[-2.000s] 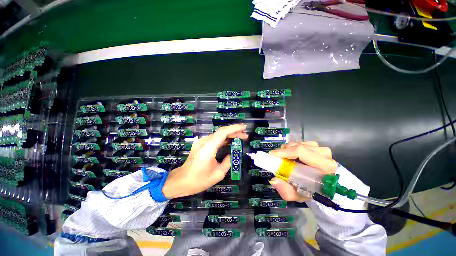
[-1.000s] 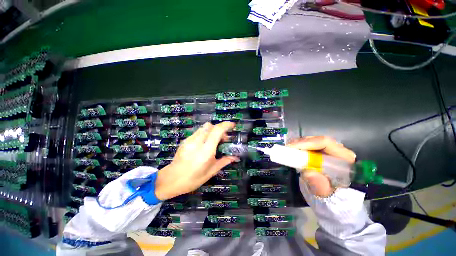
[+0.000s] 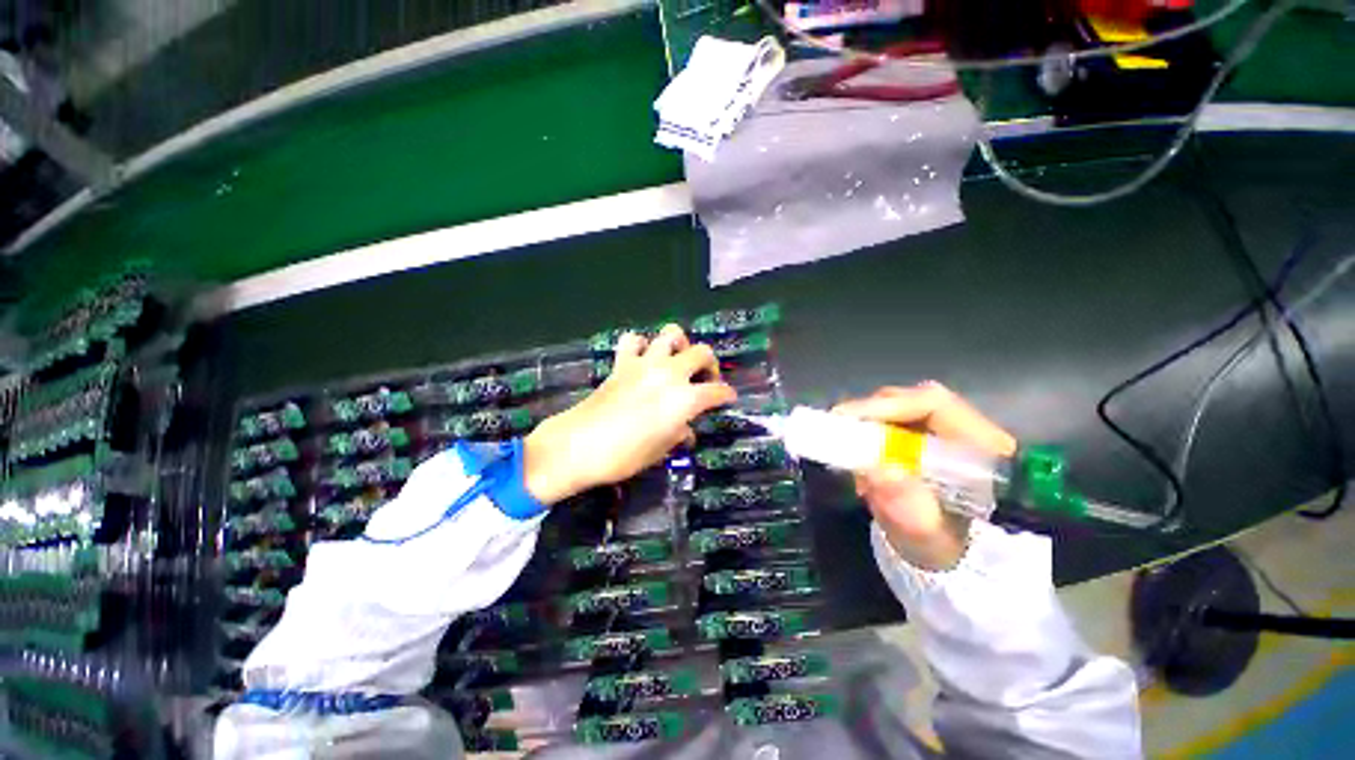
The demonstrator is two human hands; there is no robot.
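Note:
Many green circuit boards lie in rows in a clear blister tray. My left hand is over the far rows, fingertips bent down among the boards; whether it grips one is hidden. My right hand is closed around the dispensing syringe, which has a yellow band and a green cap. Its thin tip points left at the boards beside my left fingertips. Dark, boardless pockets show just below my left hand.
More filled trays are at the left. A grey sheet, folded white cloth and red-handled pliers are at the far side. An air hose and black cables loop at the right. A blue strap circles my left wrist.
The view has shifted and tilted. My left hand has moved from the middle rows towards the far rows and no longer shows the board it held. The syringe tip has stayed near my left fingers.

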